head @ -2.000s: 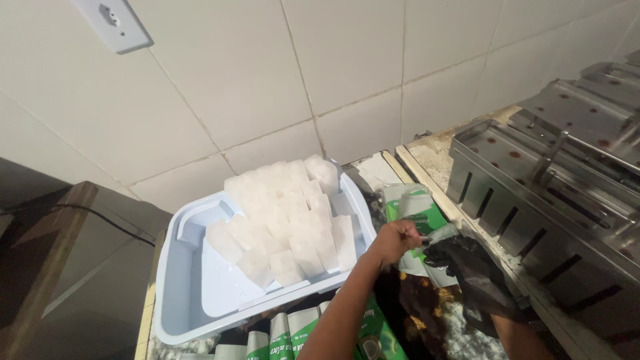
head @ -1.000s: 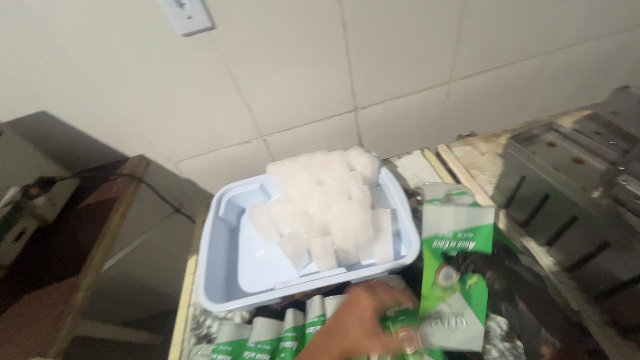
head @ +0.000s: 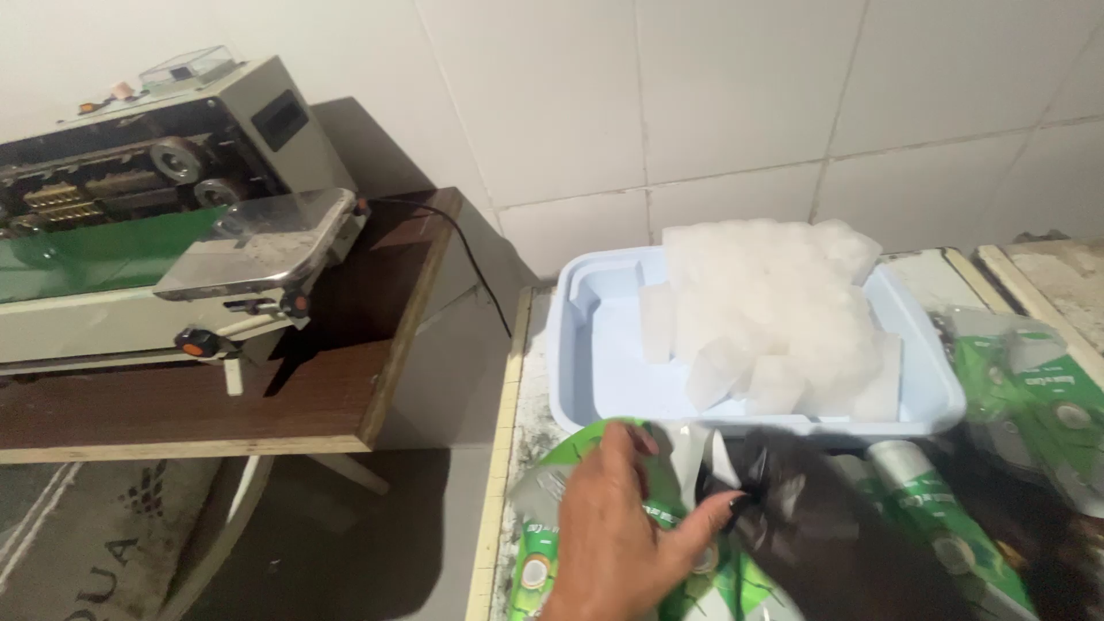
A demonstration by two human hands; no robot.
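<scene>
My bare left hand (head: 617,526) reaches over green-and-white plastic pouches (head: 535,569) with a coconut print, its fingertips at the upper edge of one and its thumb spread toward my right hand. In a loose black glove, my right hand (head: 802,509) is close beside that thumb, at the pouch's folded silvery top; its fingers are blurred, so its grip is unclear. Just beyond both hands stands a pale blue plastic tub (head: 565,362) with a heap of whitish translucent blocks (head: 768,302). Another printed pouch (head: 949,535) lies right of the glove, and more pouches (head: 1035,388) lie right of the tub.
At left, a band sealer (head: 285,121) with a green conveyor belt (head: 112,250) and a metal plate stands on a brown wooden table (head: 345,405). A black cable (head: 479,267) hangs off it. The tiled wall (head: 561,103) rises behind. A printed sack (head: 129,535) is under the table.
The view has swung left, bringing in the sealer. My left hand was near the glove, then over the pouches below the tub; now both hands are together at a pouch there.
</scene>
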